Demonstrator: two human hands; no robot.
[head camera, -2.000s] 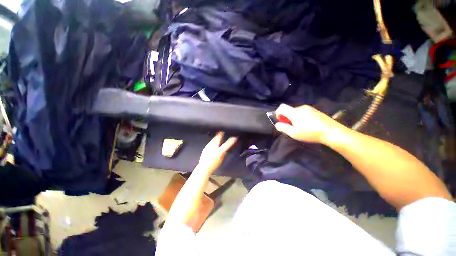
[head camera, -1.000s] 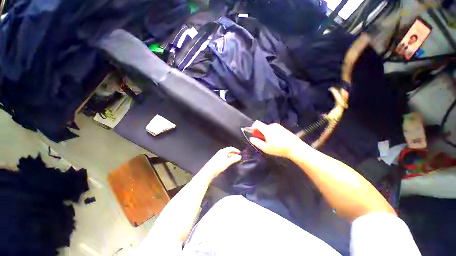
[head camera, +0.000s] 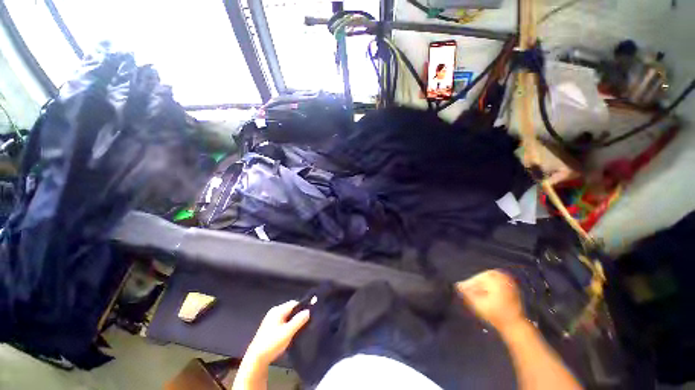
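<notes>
My left hand (head camera: 278, 331) grips the edge of a navy garment (head camera: 373, 320) at the front of the pressing table. Dark cloth shows between its thumb and fingers. My right hand (head camera: 491, 297) is a slightly blurred, curled fist over the dark table, right of the garment. No iron can be made out at it, so what it holds is unclear. The grey padded sleeve board (head camera: 251, 255) runs from the left to near my right hand, behind the garment. The tan hose (head camera: 594, 282) hangs at the right, its lower end blurred.
A pale block (head camera: 196, 306) lies on the lower board (head camera: 228, 324). A navy pile (head camera: 297, 198) is heaped behind the sleeve board. A tall navy heap (head camera: 84, 175) stands left. A phone (head camera: 440, 71) and red items (head camera: 602, 202) are by the wall.
The view has lifted to show windows and wall. My right hand has moved right, away from the sleeve board; the red part in it no longer shows. Dark cloth is now bunched at my left hand.
</notes>
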